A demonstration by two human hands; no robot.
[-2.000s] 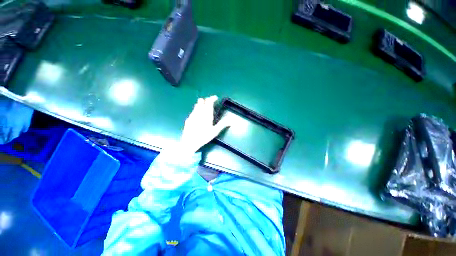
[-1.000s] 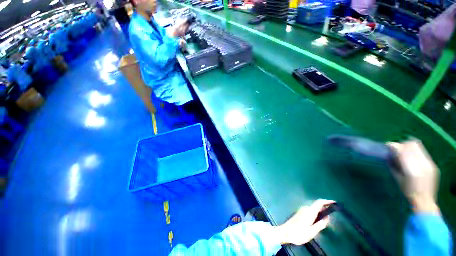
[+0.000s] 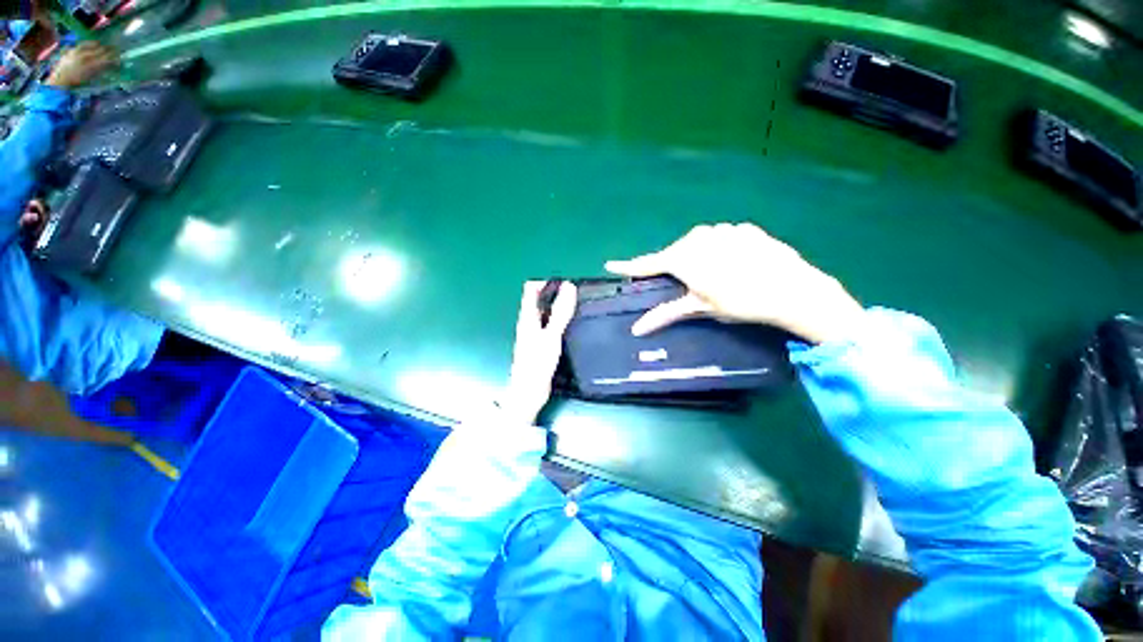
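Observation:
A dark grey handheld device (image 3: 664, 345) lies back side up on the green bench in front of me, with a small white label and a line of print. Part of the black protective sleeve (image 3: 589, 391) shows along its left end and near edge. How far the device sits inside the sleeve cannot be told. My left hand (image 3: 542, 345) grips the left end of the sleeve, thumb on its corner. My right hand (image 3: 740, 282) lies over the device's far edge and right part, thumb on its back, and hides that end.
Finished units (image 3: 391, 63) lie across the bench, two more at the far right. Grey devices (image 3: 94, 213) stand at the left by another person's arms (image 3: 63, 320). A blue bin (image 3: 257, 502) is beside the bench. Bagged sleeves (image 3: 1103, 439) lie at the right edge.
The view has turned back from the left to the bench in front of me. The device my right hand was carrying is now at the sleeve, with both hands on them.

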